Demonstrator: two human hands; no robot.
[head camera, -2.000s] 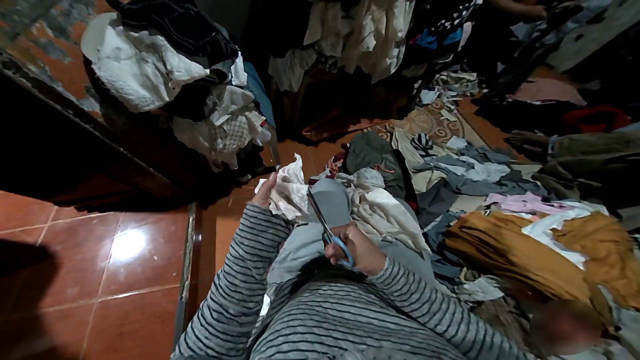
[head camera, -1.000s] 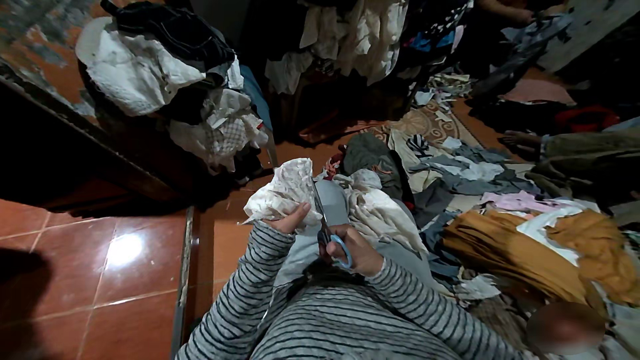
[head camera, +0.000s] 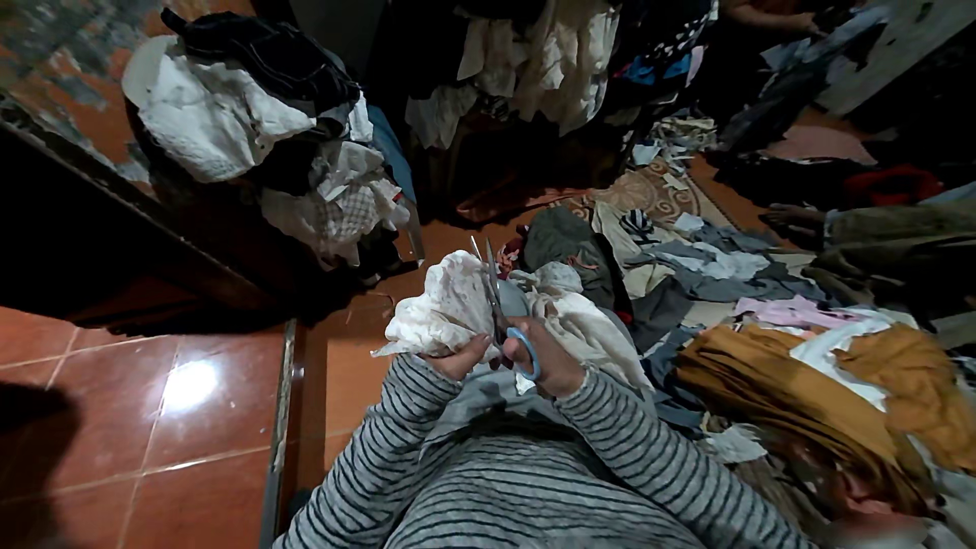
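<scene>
My left hand (head camera: 460, 358) grips the lower edge of a crumpled white cloth (head camera: 442, 305), which stands up above the fingers. In my right hand (head camera: 550, 357) is a pair of scissors (head camera: 494, 286) with a light blue handle. Their blades point away from me, slightly parted, along the right edge of the white cloth. Whether fabric lies between the blades I cannot tell. Below and behind the hands, grey fabric covers the lap, and a cream cloth (head camera: 591, 328) lies just right of the scissors.
A heap of garments (head camera: 221, 114) hangs over a chair at upper left. Mustard cloth (head camera: 785, 381), grey scraps (head camera: 686, 267) and a dark green cloth (head camera: 568, 244) lie on the right. Another person's hands (head camera: 801, 21) are at the top right. A threshold strip (head camera: 282, 427) crosses the tiles.
Two seconds ago the left hand was farther out and upright at the cloth's left side; it is now lower, holding the cloth's bottom edge. The scissors' blades have parted since one second ago.
</scene>
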